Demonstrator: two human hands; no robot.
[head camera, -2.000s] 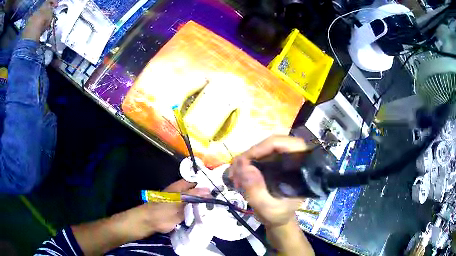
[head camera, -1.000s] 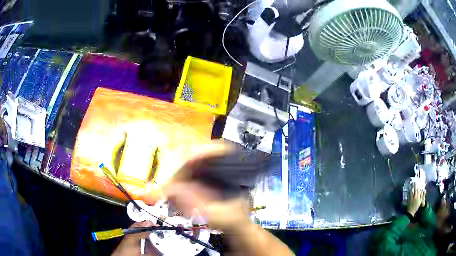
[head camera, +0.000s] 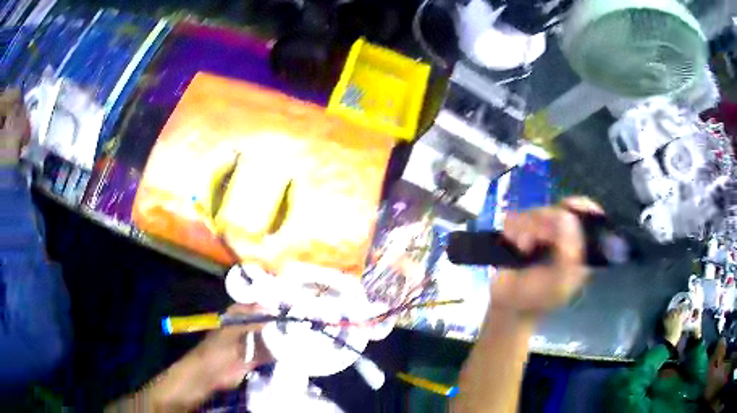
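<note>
The white housing (head camera: 311, 331) with its bracket arm is at the bench edge, against the front of the orange pad (head camera: 315, 161). Dark cable leads (head camera: 242, 319) with yellow, blue-ended tips run across it. My left hand (head camera: 230, 347) holds the housing from its left side, its fingers partly hidden behind it. My right hand (head camera: 537, 262) is blurred and grips the black electric screwdriver (head camera: 485, 248), raised to the right of the housing and apart from it. The driver's tip cannot be made out.
A yellow screw bin (head camera: 381, 90) and grey-white metal box (head camera: 444, 165) sit behind the pad. A fan (head camera: 634, 50) and heaped white units (head camera: 667, 165) are at the right. A person's hand shows at the left edge; a green sleeve (head camera: 659, 379) at the lower right.
My right hand has moved right with the screwdriver, away from above the housing. My left hand still holds the housing. The view has swung right since the oldest frame.
</note>
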